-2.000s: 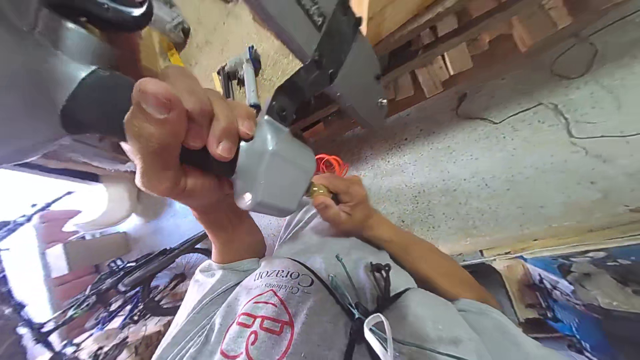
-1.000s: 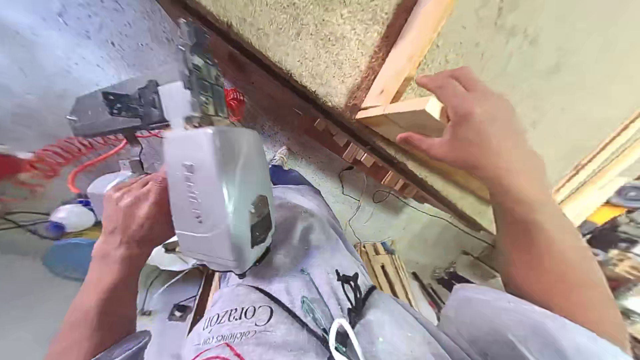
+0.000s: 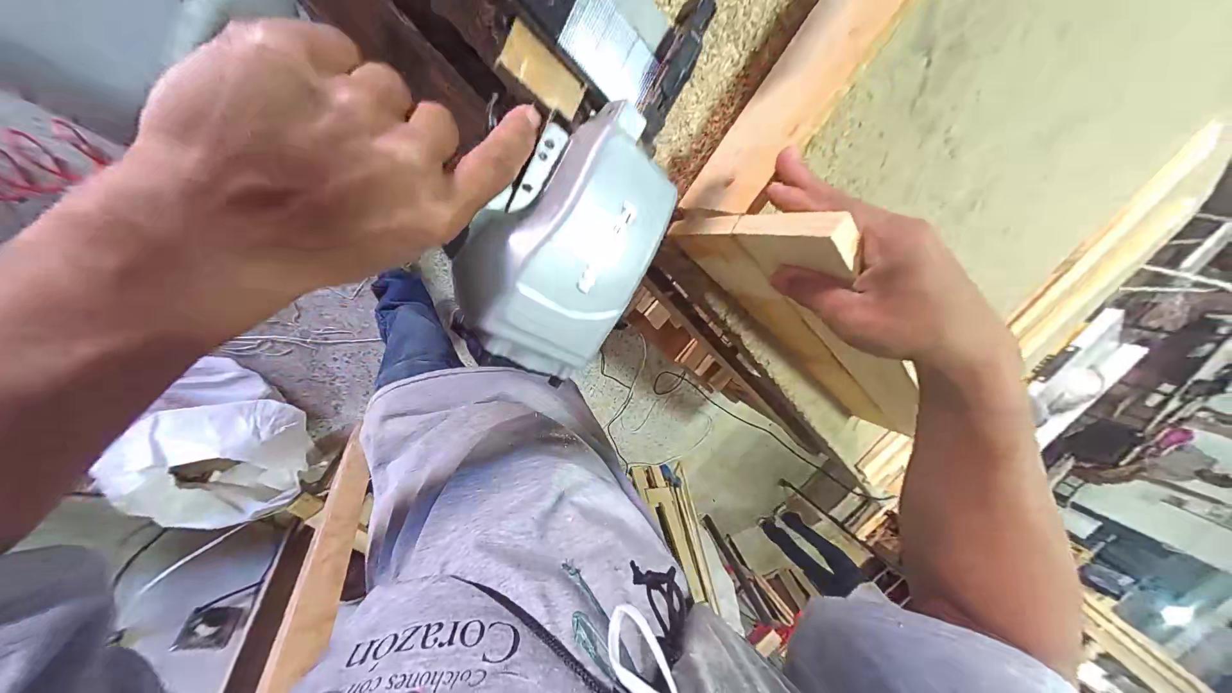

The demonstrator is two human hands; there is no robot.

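My left hand point(image 3: 318, 164) is at the upper left, back towards the camera, with fingers curled and one digit stretched to the edge of a silver pneumatic tool point(image 3: 577, 231). Whatever lies inside its curled fingers is hidden. The tool's rounded housing is in the upper middle, close to the near end of a light wooden beam point(image 3: 780, 96). On the right, my right hand point(image 3: 895, 279) grips a short wooden board point(image 3: 770, 236), thumb on the lower side and fingers on the upper. The board's far end meets the beam at an angle.
A pale panel point(image 3: 972, 144) with wooden edging fills the upper right. Below are stacked wood strips point(image 3: 674, 510) and a dark cable point(image 3: 741, 423) on the floor. A white plastic bag point(image 3: 212, 452) lies lower left, near a wooden plank point(image 3: 322, 568). A red coiled hose point(image 3: 48, 164) shows far left.
My right hand, held apart from the board one second ago, has closed on it. My left hand has moved up in view. The tool now appears beside the beam. The view has swung strongly.
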